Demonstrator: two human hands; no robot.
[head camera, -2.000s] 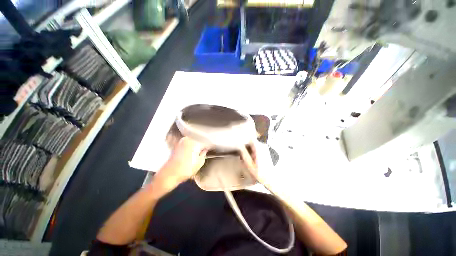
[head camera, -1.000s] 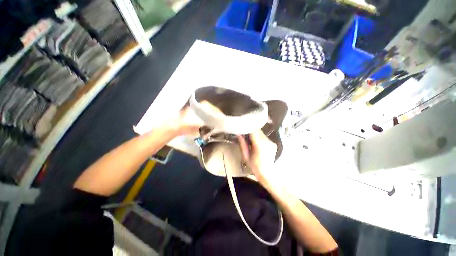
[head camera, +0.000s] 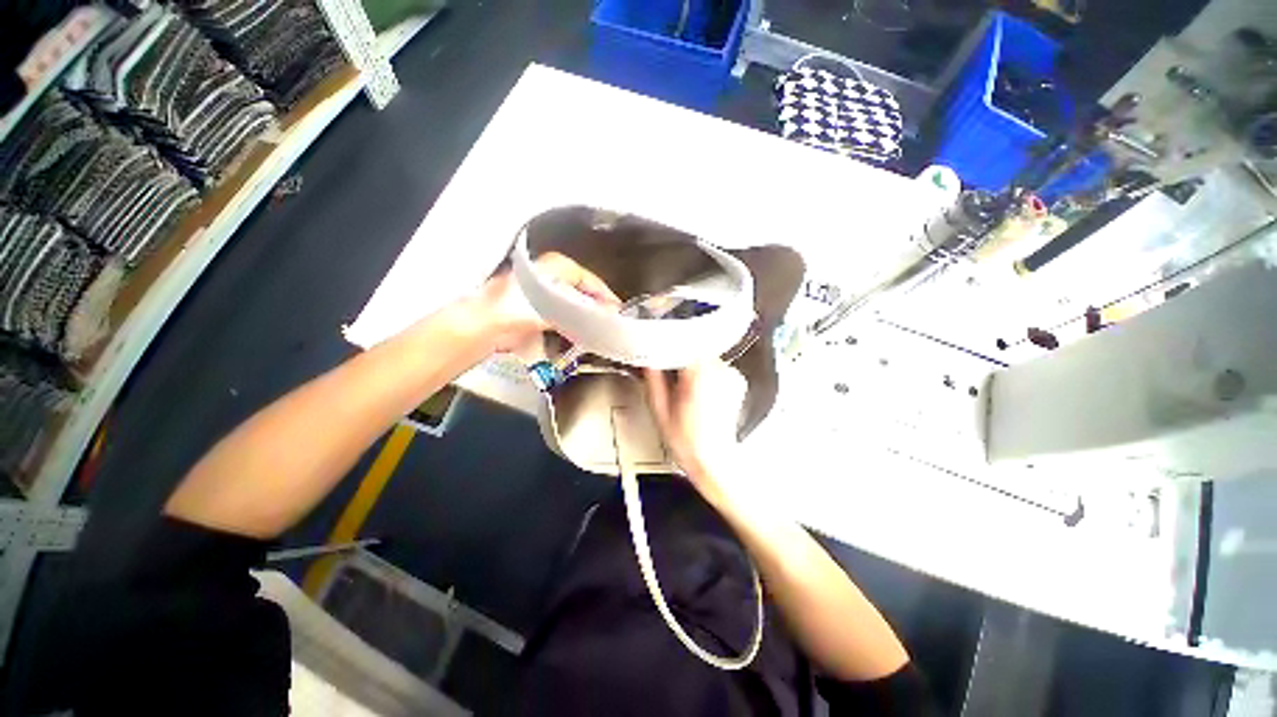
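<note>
A beige bag (head camera: 581, 427) lies at the white table's front edge in front of me, its opening facing up and dark inside. One handle loop (head camera: 637, 336) arches over the opening; the other (head camera: 642, 546) hangs down over my lap. My left hand (head camera: 539, 311) grips the bag's left rim, its fingers inside the opening under the handle. A small blue clip (head camera: 543, 376) sits at the rim below it. My right hand (head camera: 691, 406) holds the near rim from the front; its fingertips are partly hidden by the bag and handle.
The sewing machine's thick white pillar (head camera: 1120, 371) stands at the right of the white table (head camera: 630, 147). A thread cone (head camera: 936, 185) is behind. Blue bins (head camera: 994, 105) and a black-and-white checked item (head camera: 840, 112) lie beyond. Stacked pieces fill shelves (head camera: 168, 126) at the left.
The view has shifted down and right. My left hand has moved from the bag's near side to its left rim, fingers inside. The blue clip has come into view.
</note>
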